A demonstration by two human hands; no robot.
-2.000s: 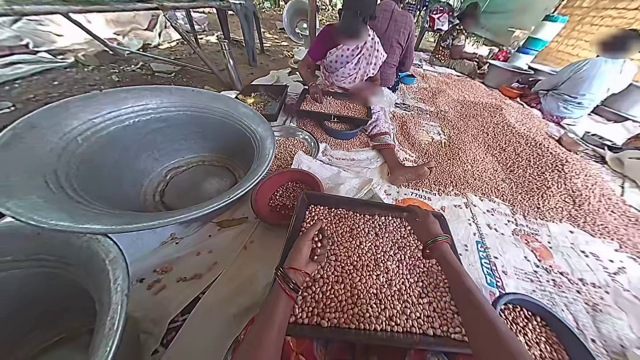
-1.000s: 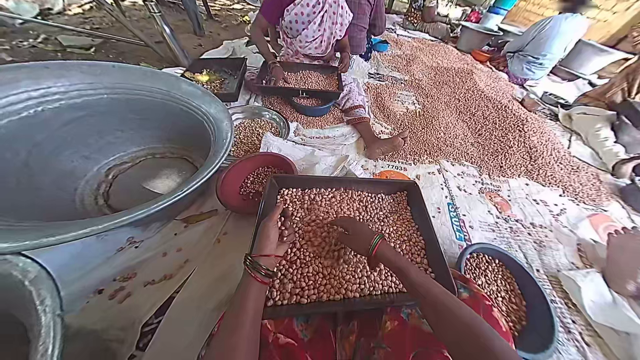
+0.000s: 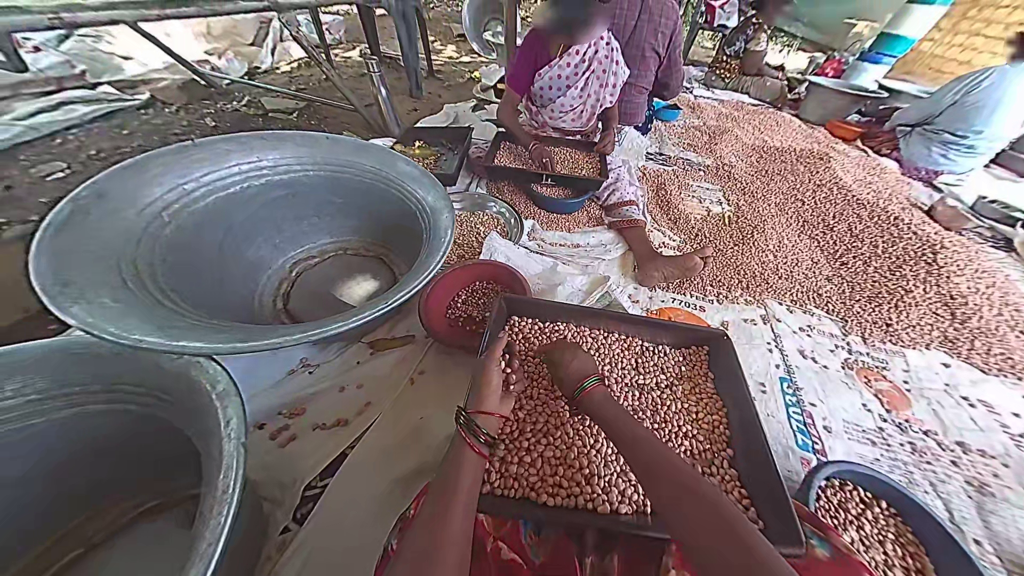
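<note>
A dark rectangular tray (image 3: 752,424) full of pinkish-brown nuts or seeds (image 3: 576,448) rests on my lap, over a red patterned cloth. My left hand (image 3: 494,380), with red and dark bangles, is at the tray's left side, its fingers curled around some nuts. My right hand (image 3: 570,370), with green and red bangles, reaches into the upper left part of the tray, touching the nuts; its fingertips are hidden, so I cannot tell if it holds any. Just beyond the tray's left corner is a red bowl (image 3: 432,308) holding more nuts.
Two large metal basins (image 3: 240,192) (image 3: 228,424) stand at left. A blue-grey tub of nuts (image 3: 816,480) is at lower right. Ahead, a person (image 3: 576,80) sits with another tray (image 3: 512,172); their foot is near mine. A big nut heap (image 3: 824,216) lies on printed sacks (image 3: 920,432).
My right hand has moved from the tray's right edge, across its middle, to the upper left near my left hand. My left hand stays at the tray's left side.
</note>
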